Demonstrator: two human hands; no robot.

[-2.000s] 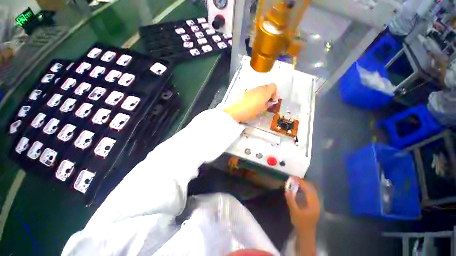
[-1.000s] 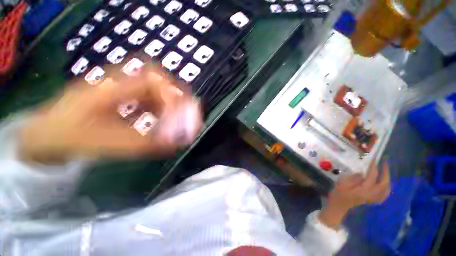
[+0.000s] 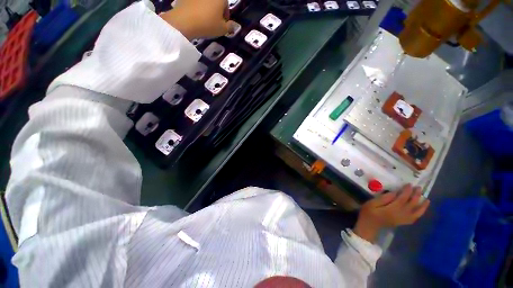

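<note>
My left hand (image 3: 199, 18) is over the black blister tray (image 3: 181, 125) at the upper left, its fingertips at a white housing (image 3: 232, 29); whether they grip it is hidden. Rows of white housings lie in the tray pockets, partly covered by my sleeve. My right hand (image 3: 394, 211) lies on the machine's front right corner, fingers extended, with no part visible in it. A white housing (image 3: 403, 108) sits in the rear orange-brown fixture (image 3: 415, 120). The front fixture (image 3: 400, 147) shows dark metal details.
The yellow-orange press head (image 3: 433, 28) is above the white base plate (image 3: 360, 84). A green object (image 3: 341, 108), a blue pen (image 3: 339, 134), round buttons (image 3: 346, 162) and a red button (image 3: 375, 185) are on the machine. Blue bins (image 3: 461, 236) stand right; a red-orange tray (image 3: 16, 53) is far left.
My left hand has gone from the fixtures, past the bench's near side, up to the tray. My right hand held a white part below the machine earlier; it now lies on the machine's corner.
</note>
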